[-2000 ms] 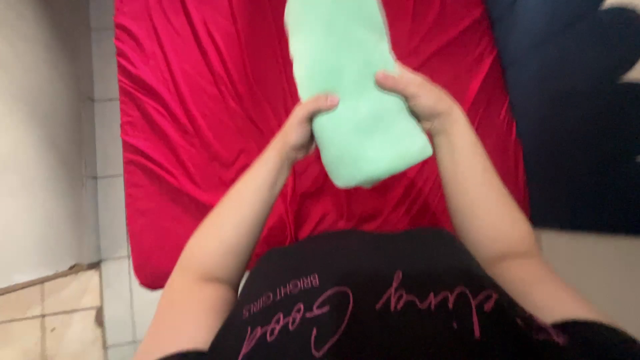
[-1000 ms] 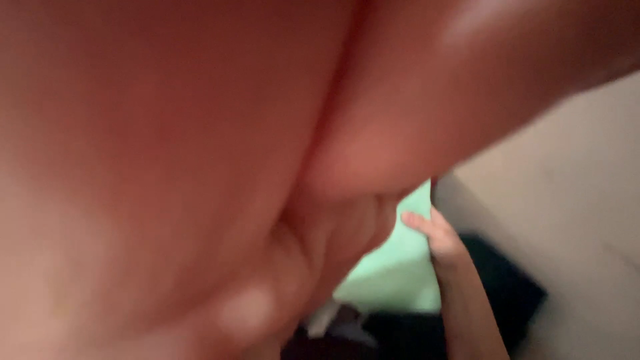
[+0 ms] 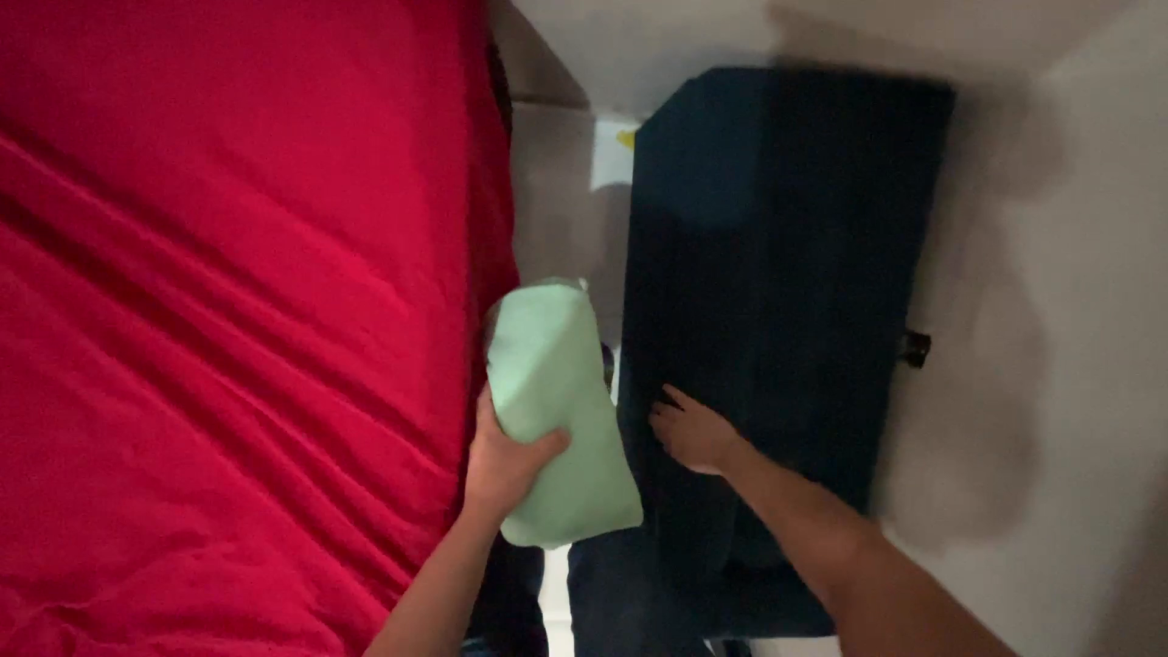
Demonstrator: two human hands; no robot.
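A folded pale green cloth [image 3: 566, 401] is gripped near its left edge by my left hand [image 3: 506, 465], whose thumb lies across its front. It hangs between the red satiny sheet [image 3: 274, 274] and a dark blue cloth-covered surface [image 3: 776, 237]. Over the lower left part of that dark surface is my right hand [image 3: 695, 432], fingers slightly bent, holding nothing visible. Whether its fingertips touch the dark cloth cannot be told.
A pale wall [image 3: 1031, 365] stands along the right side, with a small dark knob-like part [image 3: 914, 349] beside the dark surface. The floor [image 3: 566, 201] shows in the narrow gap between the red and dark covers.
Two seconds ago both hands held the green cloth over the red sheet; now only my left hand holds it, and my right hand is off it. The view has swung toward the dark surface.
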